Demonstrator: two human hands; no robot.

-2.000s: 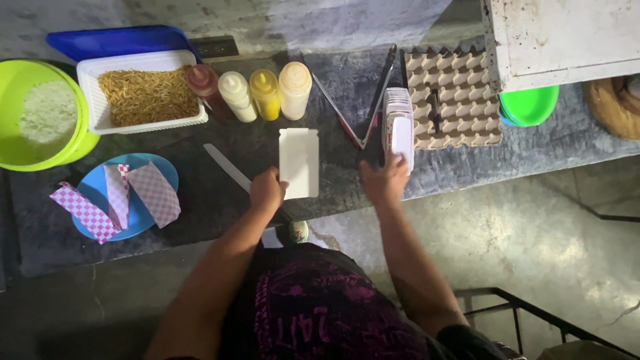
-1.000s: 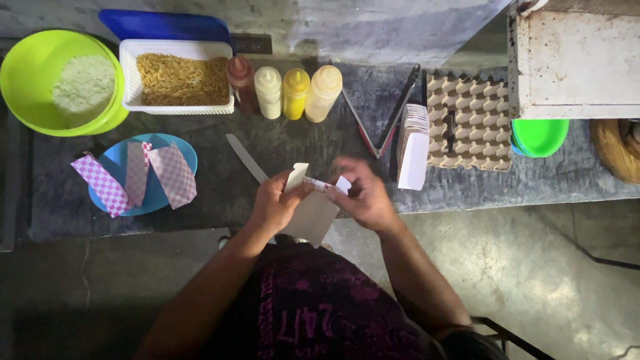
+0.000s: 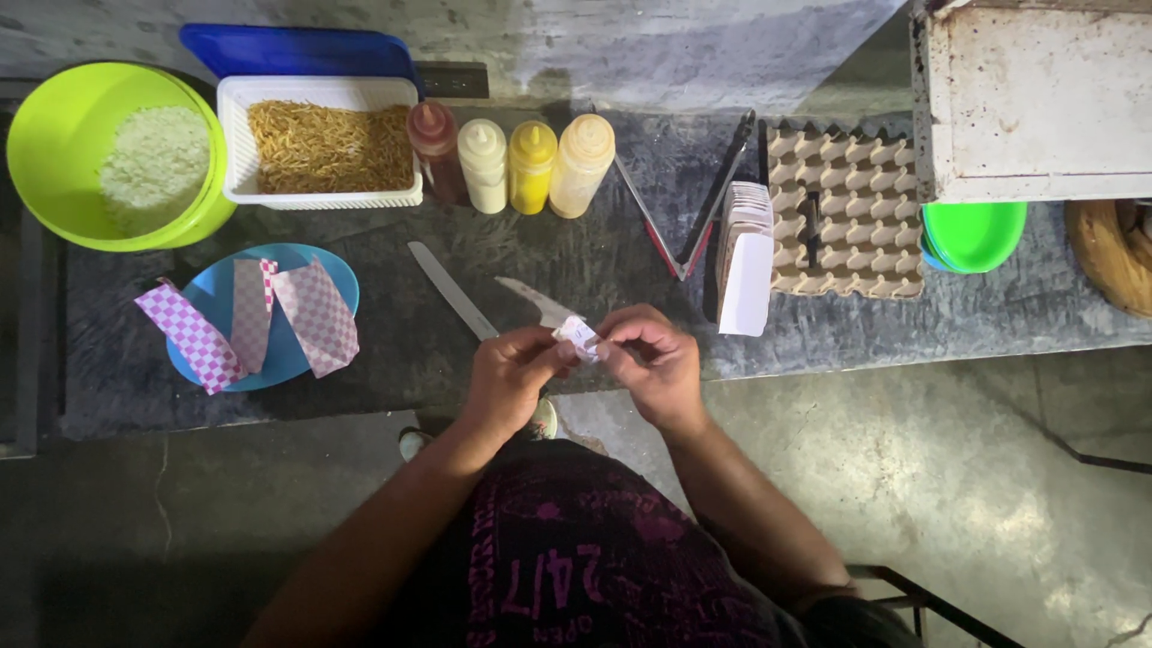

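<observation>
My left hand (image 3: 515, 373) and my right hand (image 3: 655, 364) meet near the counter's front edge, both pinching a small white paperboard piece (image 3: 576, 335), which bears some marks. Its shape is partly hidden by my fingers. A pale pointed strip (image 3: 531, 297) extends up and left behind it; whether the two are joined I cannot tell. Left of my hands lies a knife blade (image 3: 450, 288), its handle end hidden by my left hand. To the right, a stack of folded white paperboard trays (image 3: 745, 270) rests beside open metal tongs (image 3: 679, 261).
Along the back stand a green bowl (image 3: 216, 211) of white shreds, a white tub (image 3: 315, 200) of fried strips and several squeeze bottles (image 3: 531, 169). A blue plate (image 3: 211, 288) holds checkered paper sleeves. Rightward are an egg carton (image 3: 846, 216), green plates (image 3: 976, 236) and a white metal box (image 3: 1044, 108).
Two seconds ago a white tray lay flat by my left hand while my right hand was at the stack. Both hands have since come together on white paperboard.
</observation>
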